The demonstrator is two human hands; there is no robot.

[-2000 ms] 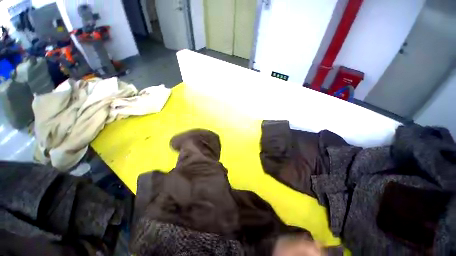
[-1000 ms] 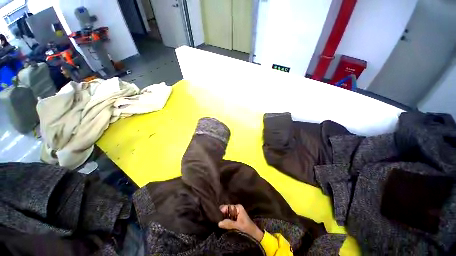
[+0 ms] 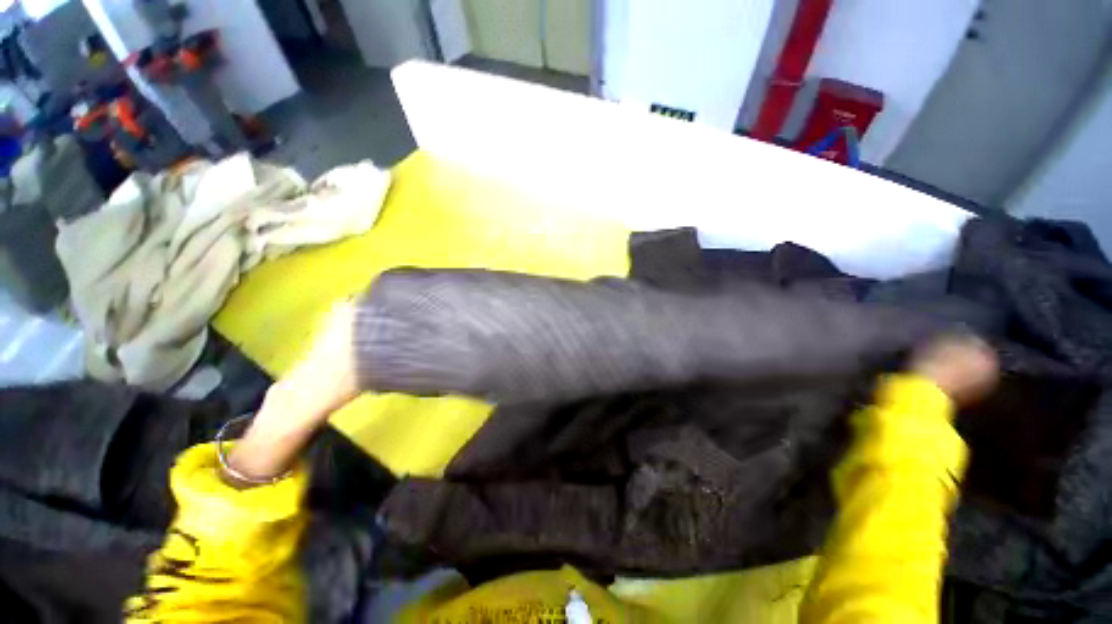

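Note:
A tweed sleeve (image 3: 537, 335), speckled side out and blurred by motion, is stretched sideways across the middle of the view. My left hand (image 3: 320, 372) is at its left open end, with the fingers hidden in or behind the cloth. My right hand (image 3: 957, 366) is blurred at its far right end, closed on the cloth. The rest of the tweed jacket (image 3: 683, 488), with dark brown lining, lies bunched below the sleeve, near my body.
The yellow table (image 3: 427, 232) has a raised white edge (image 3: 683, 171) behind. A jacket pile (image 3: 1037, 293) lies at right, another jacket (image 3: 61, 451) at left. A cream cloth heap (image 3: 183, 256) is at far left. A red box (image 3: 841, 116) stands beyond.
The sleeve was upright with its brown lining outside; now it is speckled side out and stretched sideways. My left hand has come into view, and my right hand has moved right.

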